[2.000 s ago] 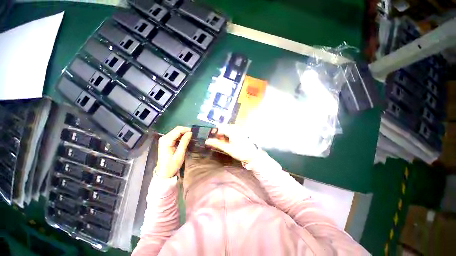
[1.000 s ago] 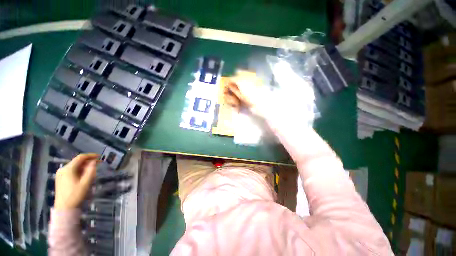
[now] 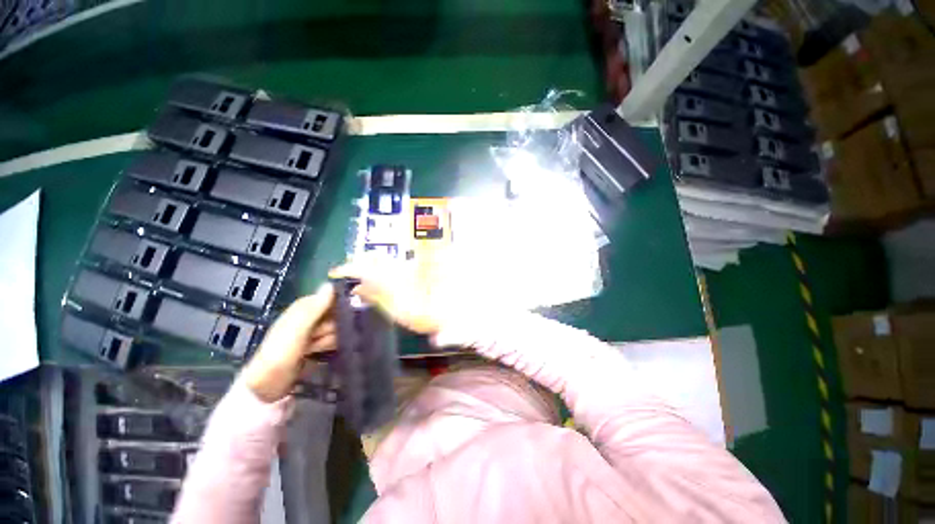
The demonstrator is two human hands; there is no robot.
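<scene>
A long dark plastic housing [image 3: 366, 358] is held upright in the picture at the bench's front edge. My left hand [image 3: 294, 343] grips its left side. My right hand [image 3: 395, 297] is at its top end with the fingertips on or very near it; glare and blur hide whether a small piece is between them. The adhesive label sheet [image 3: 384, 194], with dark blocks, lies beyond the hands. An orange strip [image 3: 432, 221] with a dark opening lies right of it. A blister tray of dark housings [image 3: 185, 232] lies at the left.
A glaring clear bag [image 3: 538, 241] lies right of the orange strip, with dark panels [image 3: 613, 154] behind it. Tray stacks stand at lower left [image 3: 144, 455] and upper right [image 3: 743, 133]. A pale post [image 3: 682, 56] slants at upper right. White paper [image 3: 18, 287] lies far left.
My left hand has moved from the tray area to the bench's front, now with a housing. My right hand has moved from the orange strip to the housing's top end. The camera view has shifted.
</scene>
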